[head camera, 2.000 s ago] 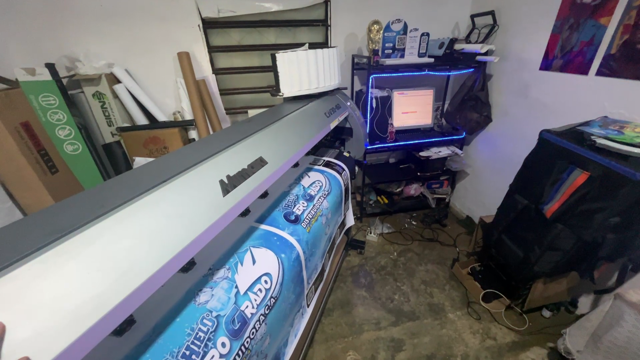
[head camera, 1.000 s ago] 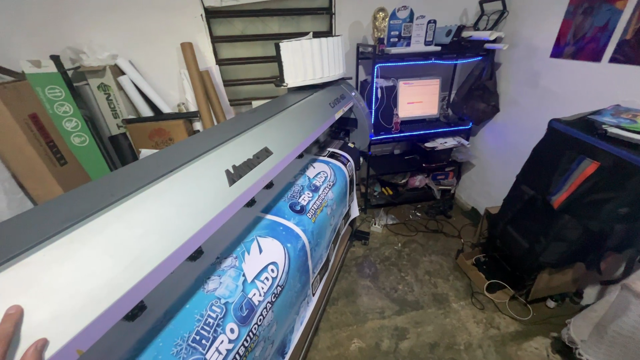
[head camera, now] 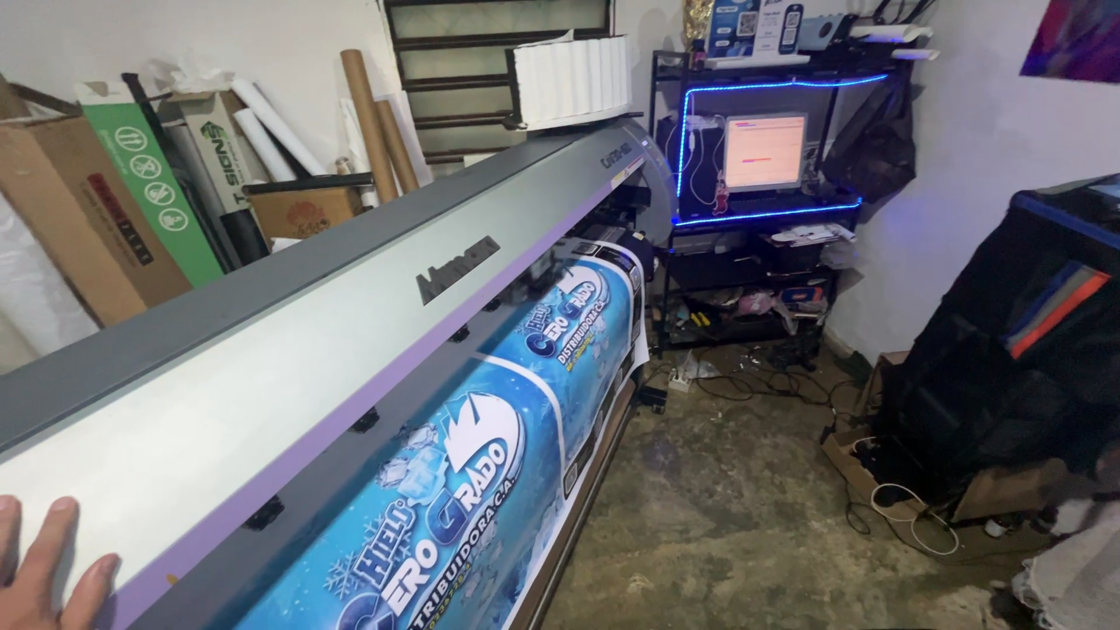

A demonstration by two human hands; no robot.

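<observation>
My left hand lies with its fingers apart on the pale front cover of a Mimaki wide-format printer, at the lower left. Part of the hand is cut off by the frame edge. From under the cover a blue printed banner sheet with white borders hangs down over the printer's front. It bears large lettering and ice pictures. Black pinch rollers show along the slot above the sheet. My right hand is out of view.
Cardboard boxes and tubes lean behind the printer. A black shelf with a lit monitor stands at the back. Cables lie on the concrete floor. A black fabric-covered object stands at right.
My left hand has come further into view at the lower left, on the printer cover; two seconds ago only a fingertip showed at the edge.
</observation>
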